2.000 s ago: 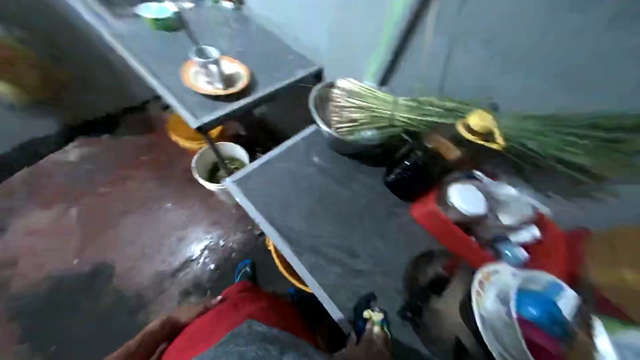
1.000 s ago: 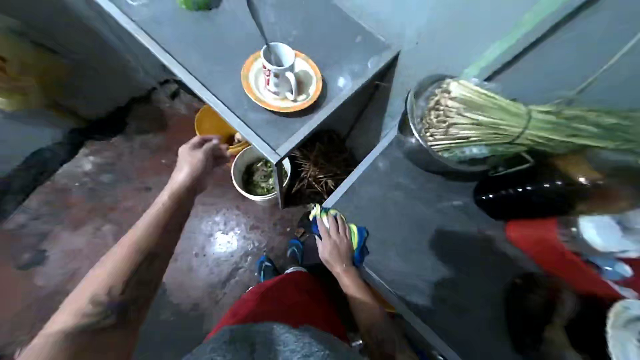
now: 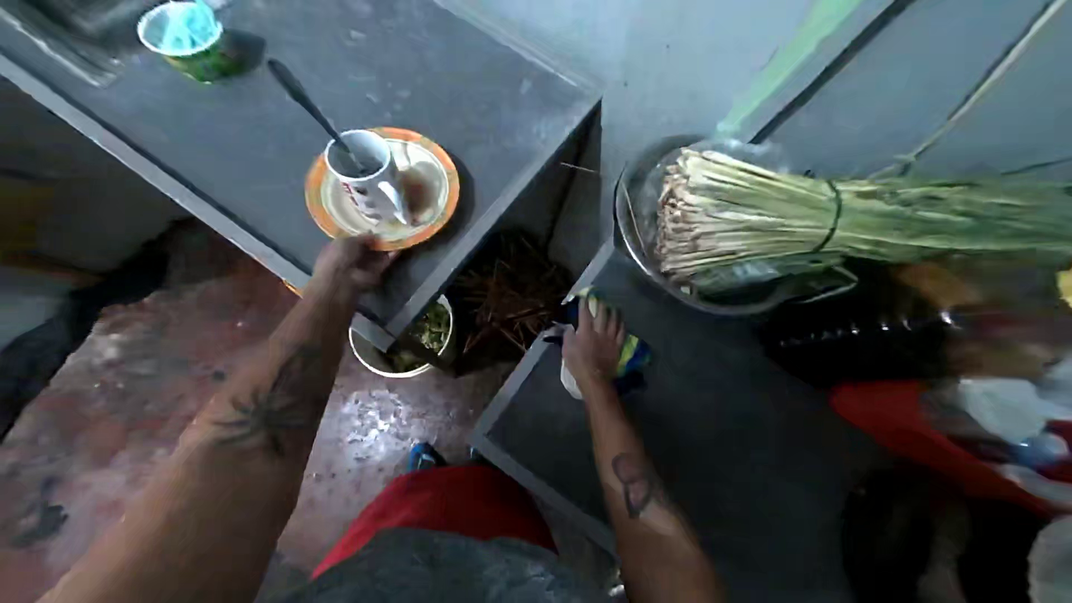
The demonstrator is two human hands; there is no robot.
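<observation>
My left hand [image 3: 353,266] is at the near rim of an orange-edged plate [image 3: 446,194], its fingertips partly hidden there. On the plate stands a white mug [image 3: 360,188] with a dark-handled spoon [image 3: 303,99] in it; brown liquid or residue shows beside the mug. My right hand [image 3: 593,339] presses on a blue and yellow cloth [image 3: 632,356] at the edge of the lower dark grey counter [image 3: 712,435]. The plate lies near the corner of the other grey counter [image 3: 469,92].
A bundle of long green stalks [image 3: 754,209] lies across a metal basin [image 3: 636,251] by the wall. A white bucket [image 3: 362,356] with green scraps is below the gap between counters. A green cup [image 3: 188,46] stands upper left; a red container [image 3: 888,419] holds items at right.
My left hand has moved from above the buckets to the plate's near rim. My right hand and the cloth have moved further along the lower counter, nearer the basin.
</observation>
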